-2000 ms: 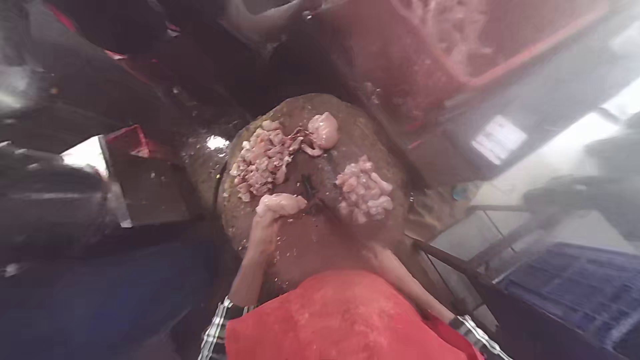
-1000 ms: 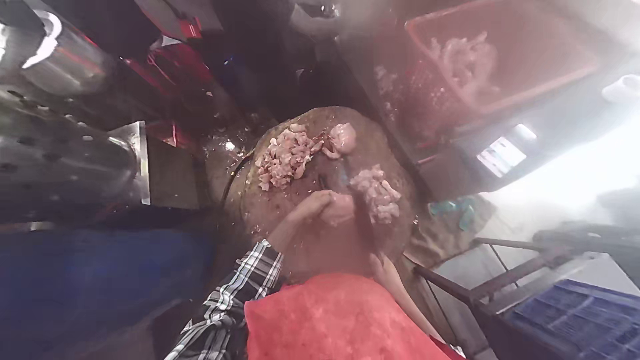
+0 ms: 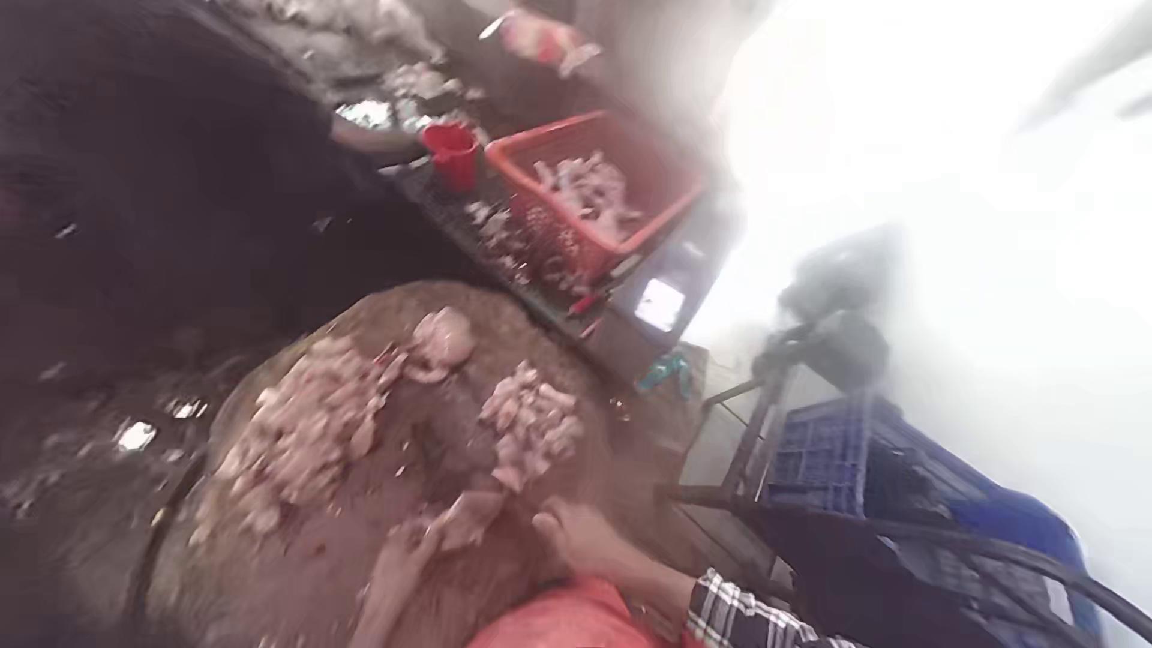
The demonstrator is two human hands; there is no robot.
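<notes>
My left hand (image 3: 402, 558) is low on the round wooden chopping block (image 3: 351, 576), its fingers on a flat piece of raw meat (image 3: 472, 519). Just right of that piece is my right hand (image 3: 580, 537), its fingers curled; a dark, blurred shape lies beside it, and I cannot tell what it holds. Above my hands rests a small pile of cut meat pieces (image 3: 533, 427). A larger pile of cut meat (image 3: 310, 423) spreads over the block's left side, with a smooth, rounded raw piece (image 3: 441, 340) at its upper right end.
Beyond the block stands a red plastic basket (image 3: 576, 216) with meat in it, near a device with a lit screen (image 3: 660, 304). Another person's arm (image 3: 373, 139) reaches to a red cup (image 3: 453, 153). Blue plastic crates (image 3: 819, 450) and a metal frame (image 3: 747, 432) are at the right.
The view has swung strongly, bringing the basket and crates further in. My right hand now shows more plainly near the meat piece. Another person's arm and the red cup have come into view.
</notes>
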